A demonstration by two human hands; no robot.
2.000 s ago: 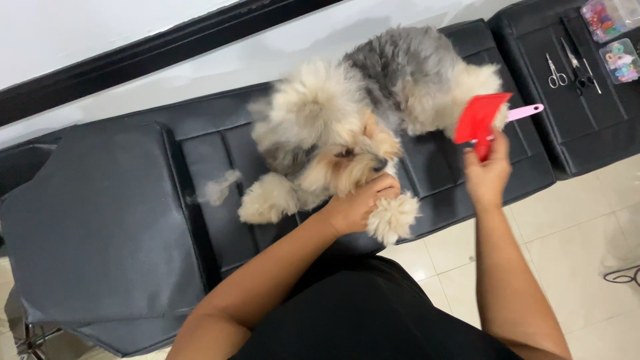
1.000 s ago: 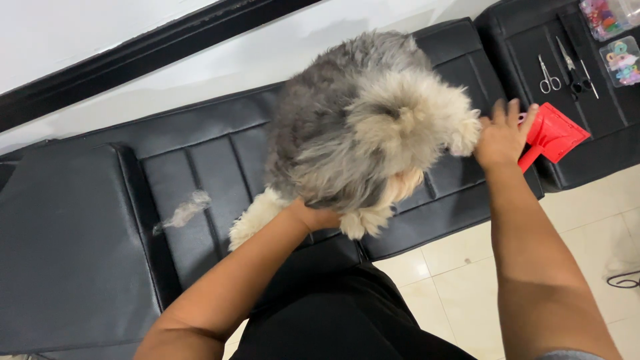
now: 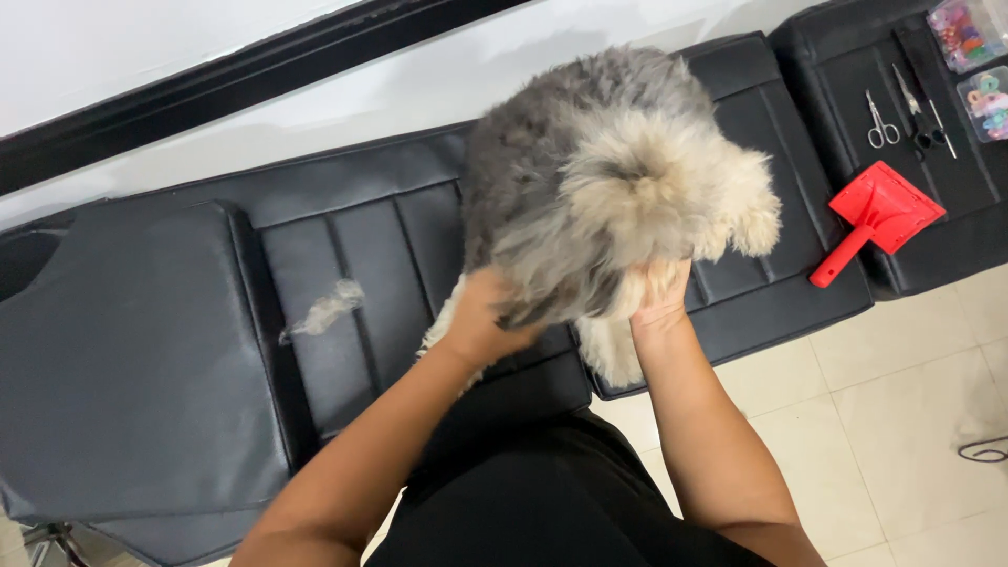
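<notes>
A shaggy grey and cream dog is on a black padded leather bench, its head turned down toward me. My left hand, blurred, is at the dog's grey fur on the left, its fingers partly hidden, so its grip cannot be told. Under the dog's cream muzzle or chest, my right hand is pressed into the fur, fingers mostly hidden. A red slicker brush lies to the right of the dog, across the gap between two bench sections, with no hand on it.
Small scissors, larger black-handled scissors and a thin metal tool lie at the upper right. Beside them are clear boxes of coloured bands. A tuft of loose fur lies on the bench's left part. A raised black cushion stands farther left.
The dog has gone from lying down to a more raised pose. The red brush, in my right hand two seconds ago, now lies on the bench. My right hand has moved left to the dog.
</notes>
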